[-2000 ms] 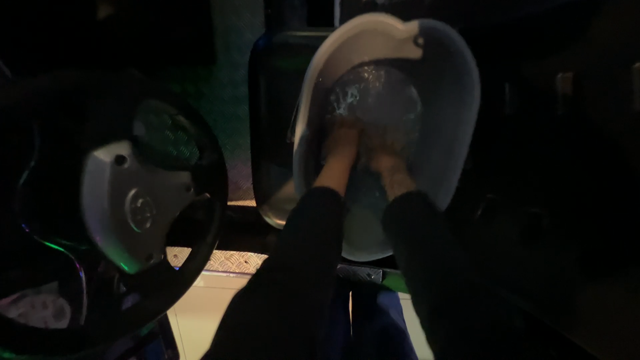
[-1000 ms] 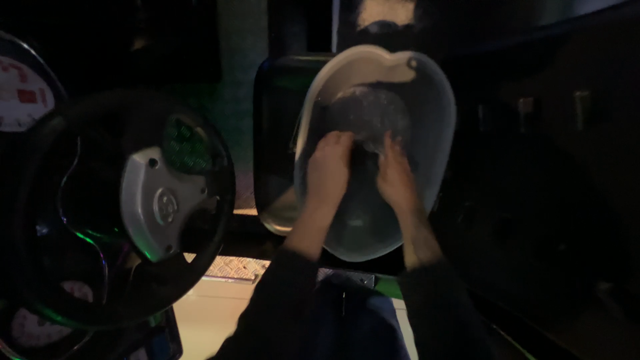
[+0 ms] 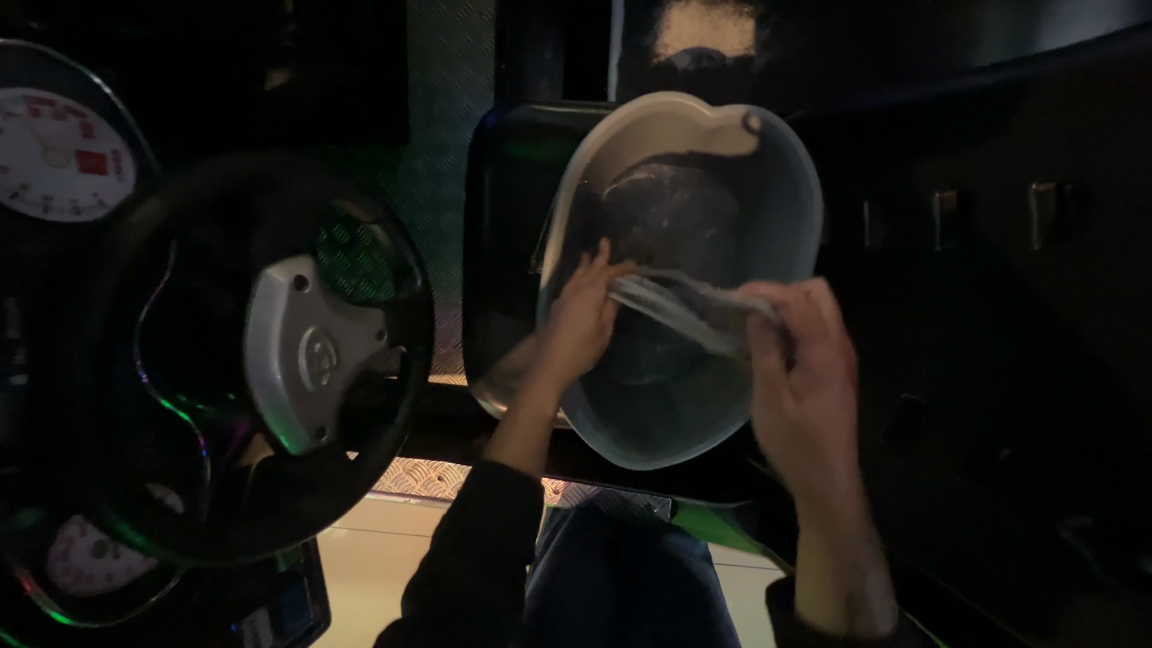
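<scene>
A pale plastic basin (image 3: 657, 441) with water in it rests on a black seat-like surface. My right hand (image 3: 801, 342) is at the basin's right side, its fingers closed on one end of a wet, light cloth (image 3: 684, 315) that hangs stretched over the basin. My left hand (image 3: 585, 310) is at the left side of the basin, fingers partly spread at the cloth's other end; whether it grips the cloth is not clear. Blur and dim light hide details of the cloth and of the basin's bottom.
To the left stands a black steering wheel (image 3: 315, 355) with a silver hub, beside round gauges (image 3: 63, 153). A diamond-plate metal strip (image 3: 423, 477) runs along the near edge above a light tiled floor (image 3: 378, 540). A dark panel (image 3: 981, 315) is at the right.
My hands were together low inside the basin two seconds ago. Now they are higher and farther apart, with the cloth stretched between them; my right hand has moved right.
</scene>
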